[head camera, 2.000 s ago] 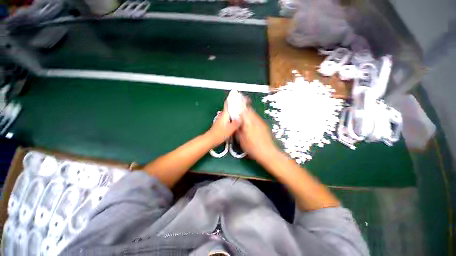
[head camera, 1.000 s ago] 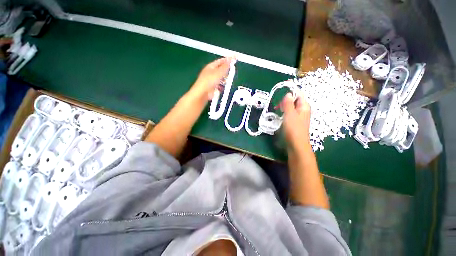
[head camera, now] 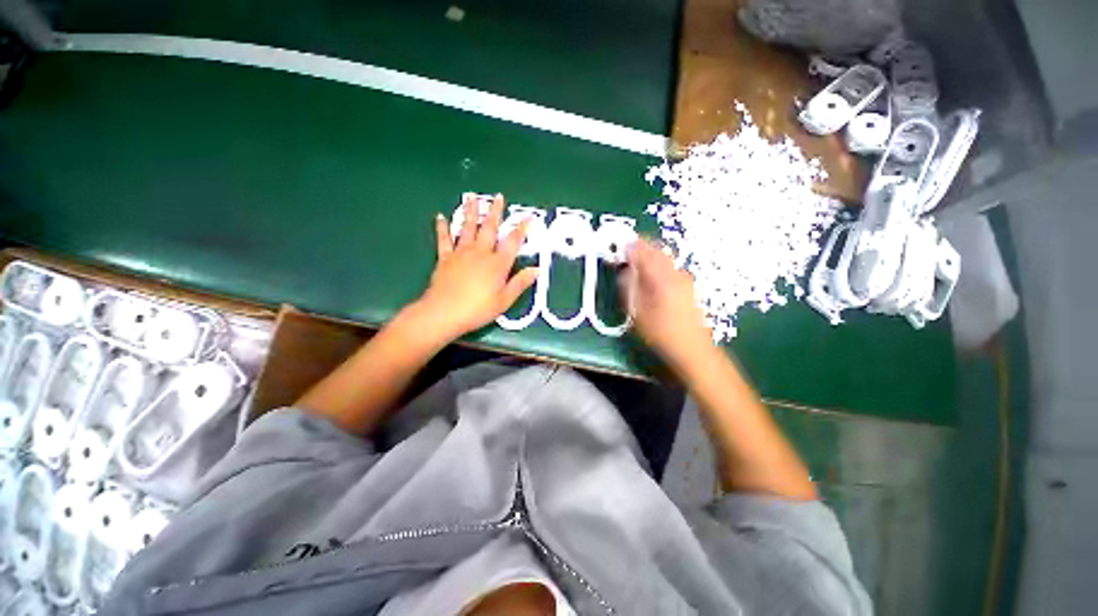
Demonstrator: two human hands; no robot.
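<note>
Several white oval plastic housings (head camera: 568,271) lie side by side in a row on the green surface, hubs at the far end and loops towards me. My left hand (head camera: 478,265) lies flat with fingers spread over the left end of the row, hiding part of those housings. My right hand (head camera: 662,292) is at the right edge of the rightmost housing, fingers bent and slightly blurred; whether it grips the housing or a small part is not visible. A spread pile of tiny white parts (head camera: 741,223) lies just right of the row.
More housings (head camera: 889,265) are heaped beyond the pile at right, beside a greyish crumpled bag (head camera: 819,22). A brown board (head camera: 710,78) lies behind the pile. An open carton (head camera: 295,355) of housings is at lower left. A white stripe (head camera: 361,75) crosses the green surface.
Both hands held housings apart at the row's two ends; now the housings are close together in line. My left hand has opened flat over them, and my right hand has moved against the right end.
</note>
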